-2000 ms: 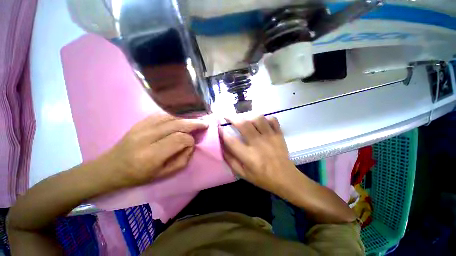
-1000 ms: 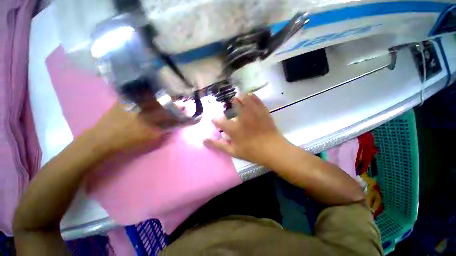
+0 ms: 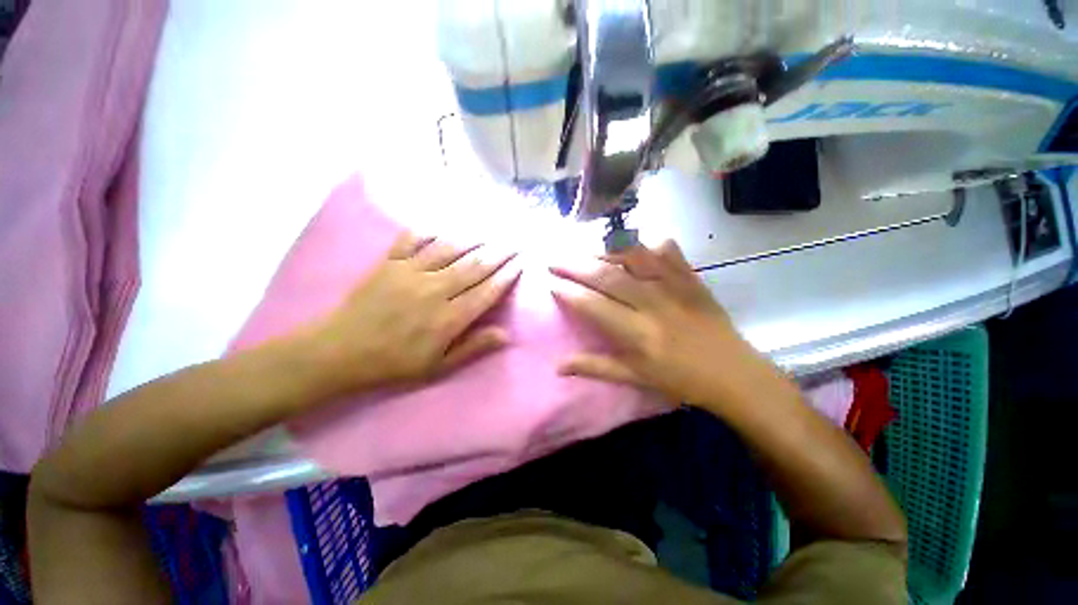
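Note:
A pink garment panel (image 3: 473, 414) lies on the white machine bed, and its front part hangs over the table edge. My left hand (image 3: 426, 310) lies flat on the panel, left of the needle area, with fingers spread. My right hand (image 3: 650, 317) lies on the panel's right part with fingers apart, its fingertips close to the presser foot. The sewing machine head (image 3: 520, 106), white with a blue stripe, stands just beyond my hands. A shiny metal bar (image 3: 615, 106) is in front of it. White glare hides the needle and the cloth's far edge.
A stack of pink panels (image 3: 71, 236) lies at the far left. A black pad (image 3: 772, 180) is on the bed right of the needle. A green basket (image 3: 940, 461) with red and pink scraps is below right. A blue basket (image 3: 337, 538) with pink cloth is below left.
Both hands have flattened out on the panel; the left hand has come out from behind the metal bar. The panel lies more spread, and the camera view has shifted.

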